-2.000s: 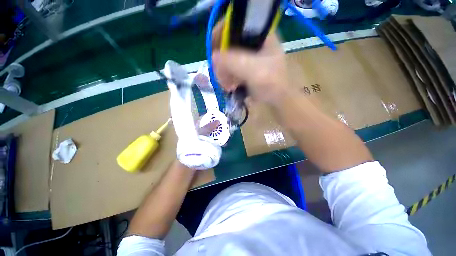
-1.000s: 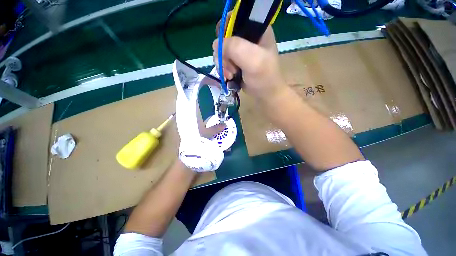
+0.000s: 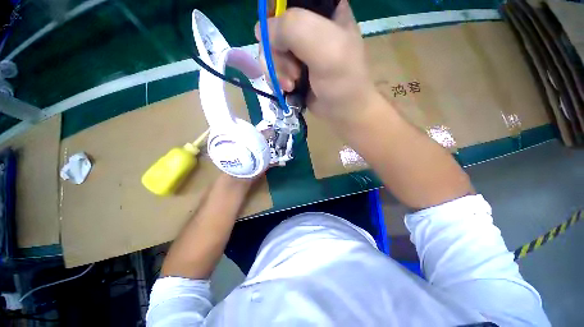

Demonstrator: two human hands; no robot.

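The white cat-ear headphones (image 3: 221, 105) are held up over the bench, with one ear cup (image 3: 238, 154) showing its printed outer side. My left hand (image 3: 242, 182) holds them from below; its fingers are hidden behind that cup. My right hand (image 3: 320, 54) grips the hanging power screwdriver (image 3: 301, 83), whose body is partly cut off by the top edge. The silvery screwdriver nose (image 3: 283, 137) points down at the other cup, beside the printed one. The contact point and the speaker plate are hidden.
A yellow glue bottle (image 3: 170, 171) and a white crumpled wipe (image 3: 77, 168) lie on the left cardboard (image 3: 128, 220). A blue hose (image 3: 269, 60) and a black cable (image 3: 224, 78) run by the tool. Stacked cardboard layers (image 3: 544, 70) stand far right.
The headphones have turned, so the printed cup faces me and the speaker plate is hidden. The screwdriver nose has moved slightly down in the picture. Both hands keep their hold.
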